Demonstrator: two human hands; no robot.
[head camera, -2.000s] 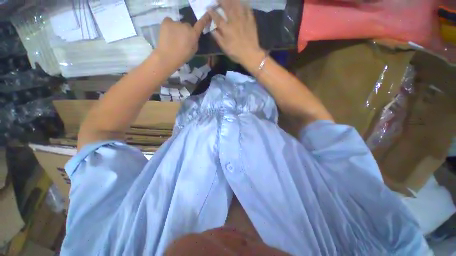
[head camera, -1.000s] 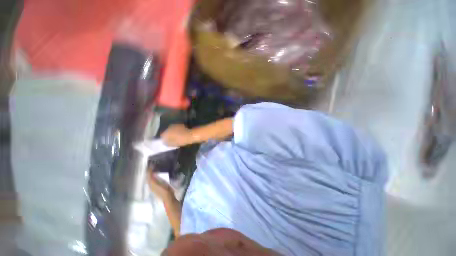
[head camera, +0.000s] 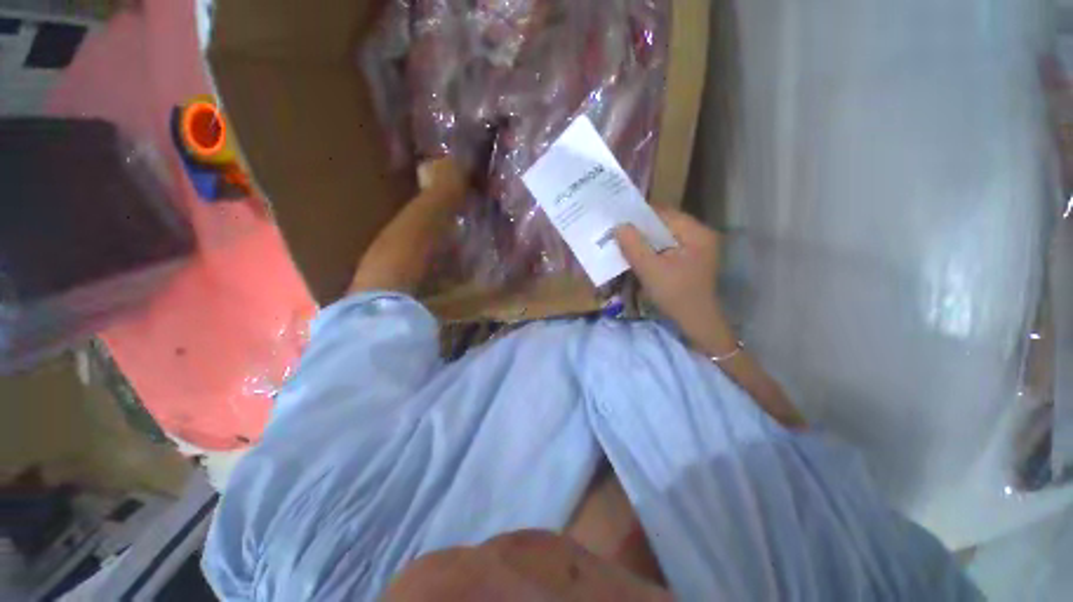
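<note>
My right hand holds a white printed leaflet by its lower right corner, above an open carton. The leaflet has a dark heading. My left hand reaches into the carton, at the clear bags with pink-red print. Its fingers are blurred and partly hidden, so its grip is unclear. The brown open carton lies straight in front of me, full of these bags.
A red-pink sheet lies left of the carton, with an orange tape roll and blue dispenser on it. A large dark wrapped unit is at the far left. Grey-white film-covered material stands right of the carton.
The view has turned from the bench to the open carton. The leaflet is now in my right hand over the carton, and my left hand has moved in among the bags.
</note>
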